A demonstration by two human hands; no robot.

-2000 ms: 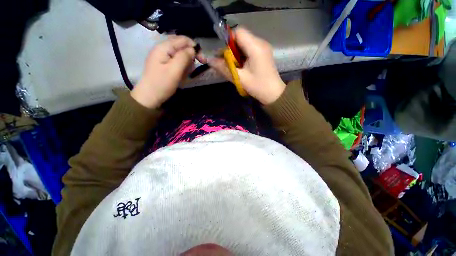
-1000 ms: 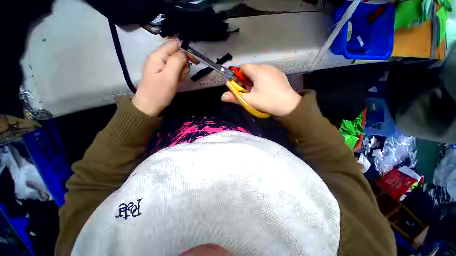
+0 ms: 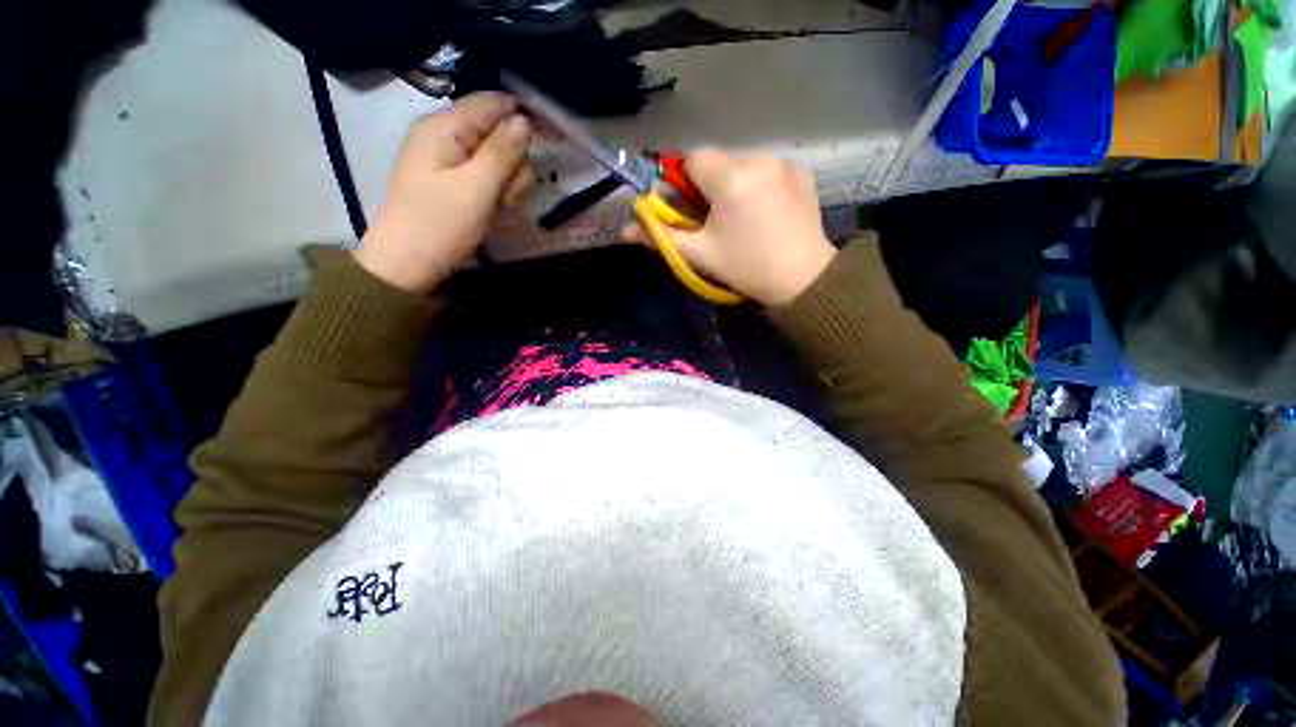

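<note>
My left hand [image 3: 448, 185] is pinched at the table's front part; the black strip [image 3: 333, 142] runs from the upper left down behind its wrist, and the part in the fingers is mostly hidden. My right hand [image 3: 760, 220] holds scissors [image 3: 682, 256] with yellow and red handles. Their silver blades look closed and point to the upper left, just beside my left fingertips. A short cut black piece [image 3: 576, 203] lies on the table between my hands, partly under the scissors. A dark pile of cut pieces [image 3: 569, 64] lies beyond the blades.
A worn off-white table [image 3: 185, 171] spans the top. A black bundle [image 3: 370, 22] and a shiny metallic part [image 3: 438, 60] are at the back. A blue bin [image 3: 1045, 121], green cloth [image 3: 1158, 36] and pale diagonal strip [image 3: 945, 100] are at the upper right. Clutter lies below right.
Over the last second the scissors and right hand moved slightly away from my body. My left hand moved slightly left. Earlier, the blades came down from pointing upward to beside the left fingertips.
</note>
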